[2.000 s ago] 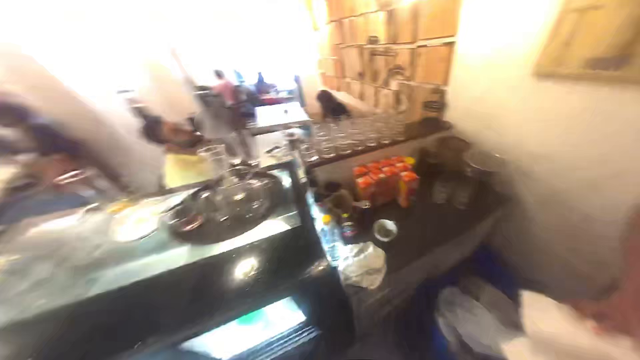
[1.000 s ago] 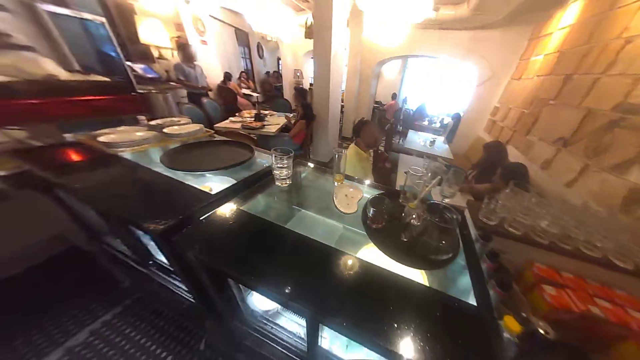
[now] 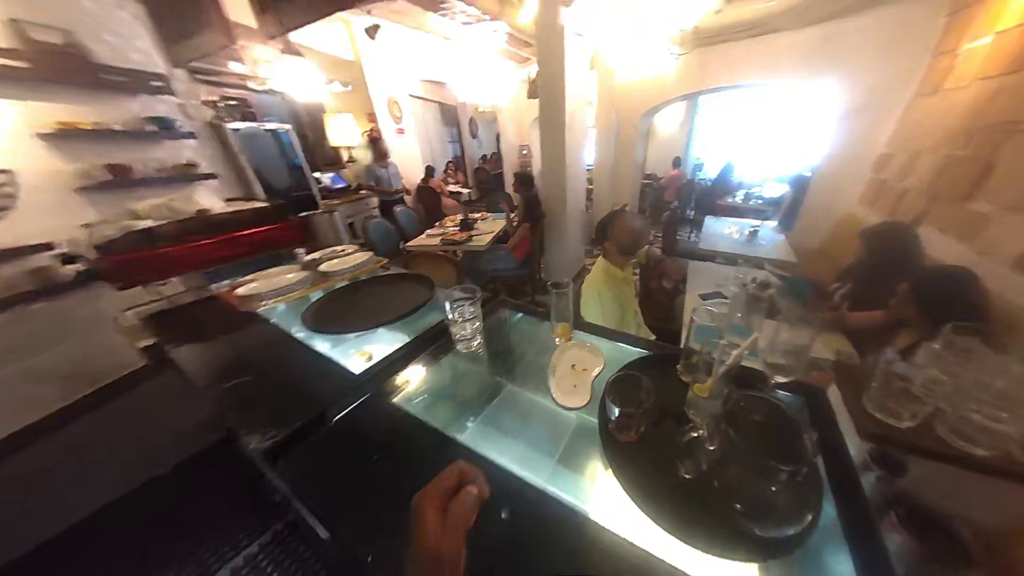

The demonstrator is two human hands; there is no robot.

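Note:
My left hand (image 3: 450, 512) is raised at the bottom centre, over the dark counter edge (image 3: 376, 488). Its fingers are curled closed and nothing shows in them. My right hand is out of view. Beyond the left hand, on the lit glass counter top (image 3: 520, 424), lie a white kidney-shaped dish (image 3: 574, 374), a tall glass (image 3: 562, 312) with a little yellow liquid and stacked tumblers (image 3: 465, 318). To the right, a round black tray (image 3: 640, 480) carries several used glasses, one with a straw. A second, dark oval tray (image 3: 370, 302) lies farther left.
Stacked white plates (image 3: 276, 284) stand at the left end of the counter. Several upturned glasses (image 3: 900, 392) line a ledge at right. Past the counter are a pillar (image 3: 562, 144), a person in a yellow shirt (image 3: 612, 296), a laid table (image 3: 456, 232) and other seated people.
The view has swung left from the ledge with the red packs to the glass counter. My left hand has come into view at the bottom; it was not seen one second ago.

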